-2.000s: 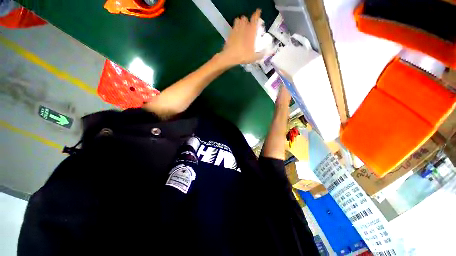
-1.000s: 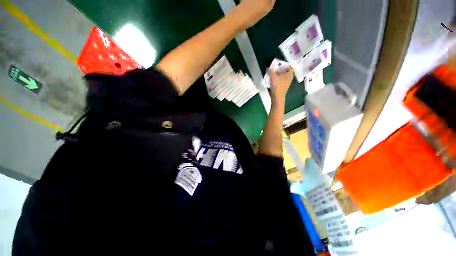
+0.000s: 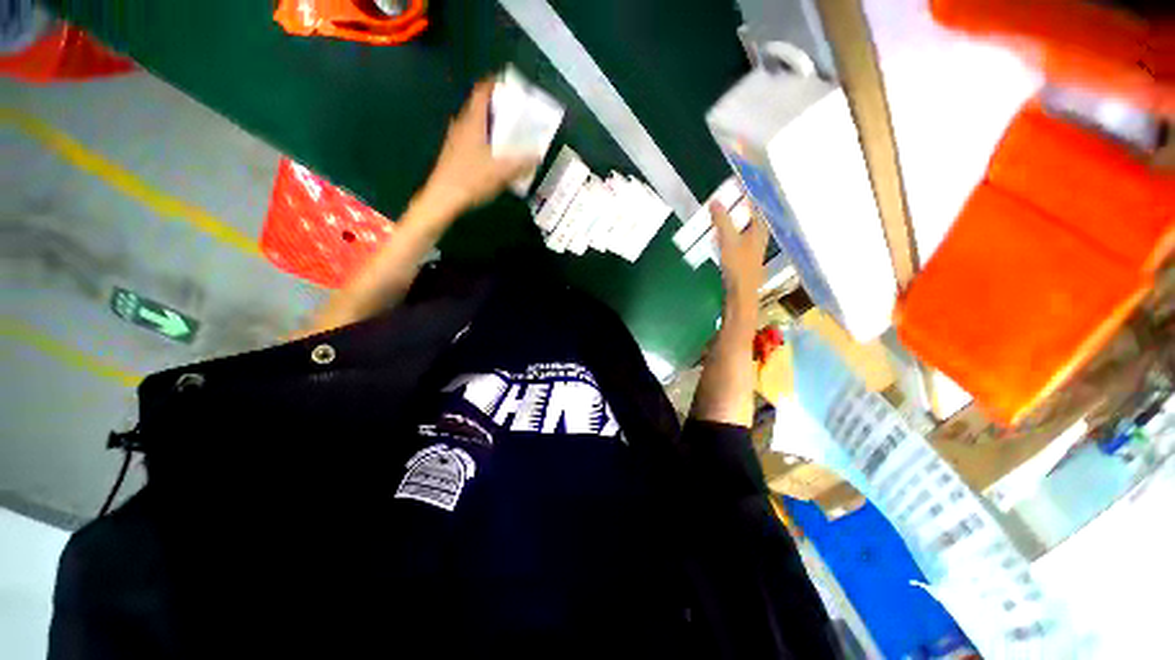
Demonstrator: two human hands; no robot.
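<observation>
My left hand point(image 3: 473, 157) holds a white product box point(image 3: 527, 119) above the green bench, left of a leaning row of white product boxes point(image 3: 606, 213). The row lies on the bench beside the pale guide rail point(image 3: 599, 93). My right hand point(image 3: 741, 248) is closed on white boxes point(image 3: 713, 223) at the lower end of the rail. Their exact number is partly hidden by the fingers.
An orange tape dispenser point(image 3: 351, 16) lies on the bench at the top. A white machine or case point(image 3: 825, 194) stands right of my right hand. Orange items point(image 3: 1037, 264) are on the shelf at right. Barcode sheets point(image 3: 921, 484) hang below. A red stool point(image 3: 322, 226) is at left.
My left hand has come back from over the belt towards the bench, now with a box. My right hand remains near the rail, now with boxes. The view has shifted.
</observation>
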